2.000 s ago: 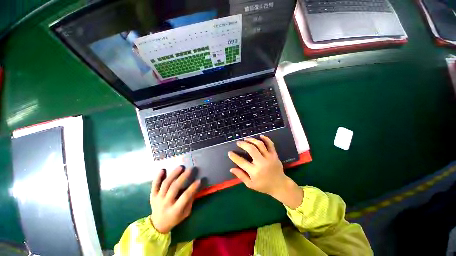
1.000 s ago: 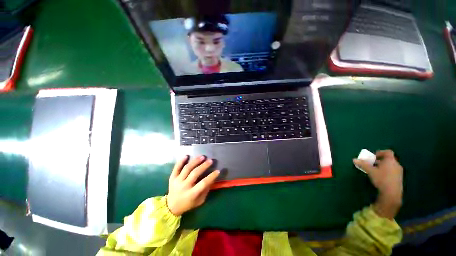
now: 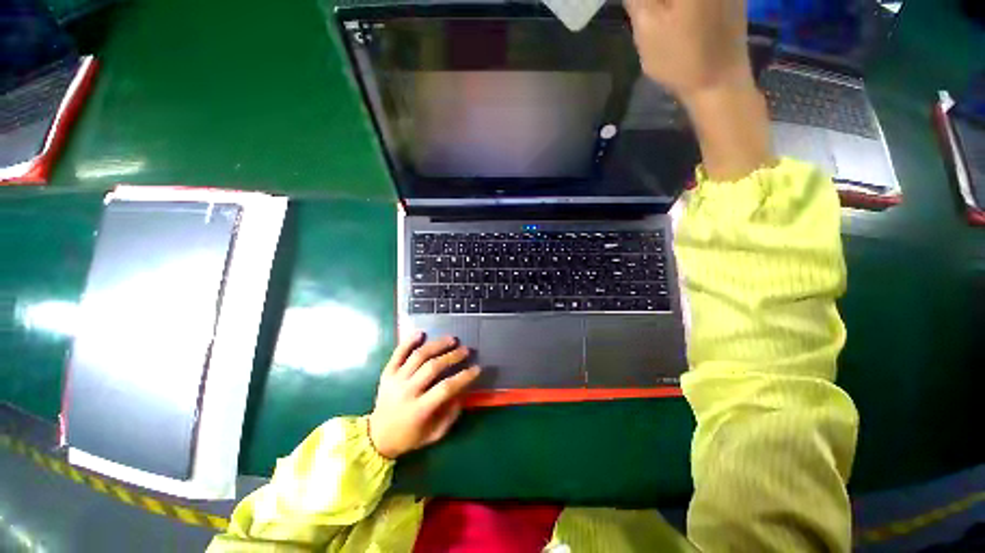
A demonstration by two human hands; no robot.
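The open dark grey laptop (image 3: 637,354) lies on a red-edged pad in front of me. Its screen (image 3: 491,119) shows a blurred pale camera picture. My left hand (image 3: 419,394) rests with spread fingers on the left palm rest, beside the touchpad (image 3: 531,351), holding nothing. My right hand (image 3: 691,38) is raised at the top edge of the screen, partly cut off by the picture's rim. It holds the white test piece (image 3: 576,9), which is also cut off at the top.
A closed laptop (image 3: 151,335) lies on a white pad at left. An open laptop with a silver-grey palm rest (image 3: 832,153) stands behind my right arm. Parts of other units show at the far left (image 3: 32,119) and far right (image 3: 965,151). Yellow-black tape (image 3: 130,495) marks the floor.
My right hand left the palm rest, took the white piece from the bench and lifted it to the screen's top. The screen went from a key map, then a person's picture, to a pale blur.
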